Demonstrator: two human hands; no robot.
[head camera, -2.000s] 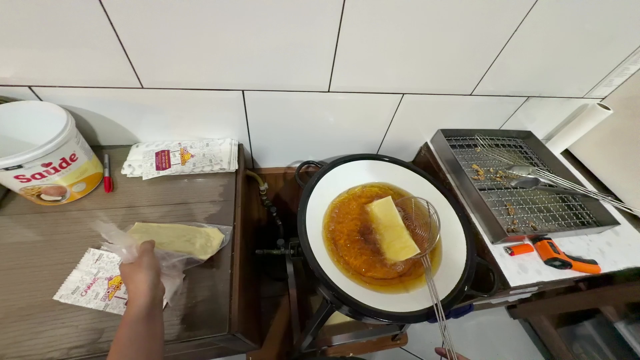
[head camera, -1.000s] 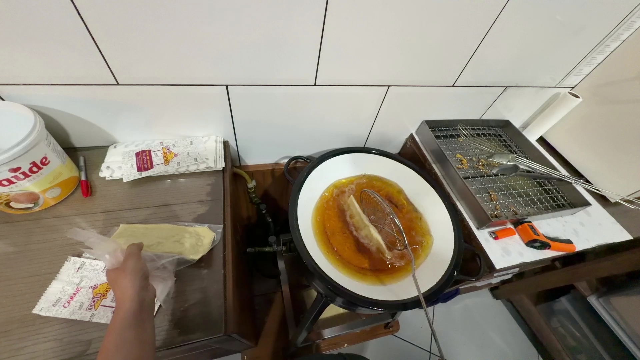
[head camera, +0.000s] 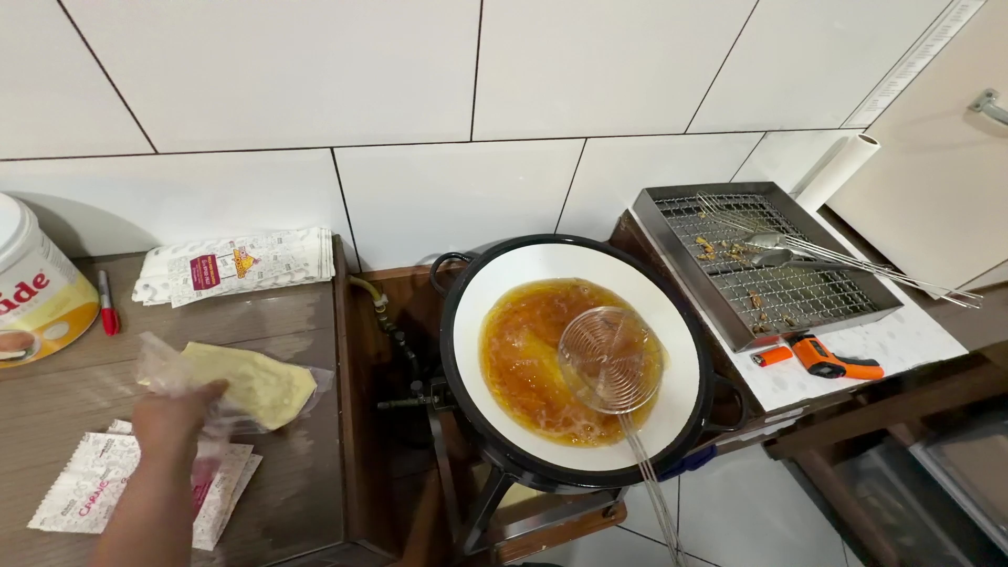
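My left hand (head camera: 177, 413) grips the clear plastic film around a pale rectangle of raw dough (head camera: 252, 386) on the wooden counter. Under the hand and forearm lie printed paper bags (head camera: 83, 484). At centre, a wide black-rimmed white pan (head camera: 504, 441) holds amber oil (head camera: 528, 378). A wire spiral skimmer (head camera: 610, 360) rests over the oil, its handle running down past the pan's rim to the bottom edge. A pale shape shows faintly in the oil left of the skimmer; the dough piece is mostly hidden. My right hand is out of view.
A metal draining tray (head camera: 693, 287) with wire racks, crumbs and tongs stands right of the pan. Before it lie an orange infrared thermometer (head camera: 835, 360) and a red lighter (head camera: 772, 357). Left are a plastic tub (head camera: 39, 283), a red marker (head camera: 108, 303) and stacked paper bags (head camera: 236, 268).
The dough piece that floated pale on the oil is now barely visible, and the skimmer lies flat over the oil. The wrapped dough has turned slightly on the counter. My right hand has left view.
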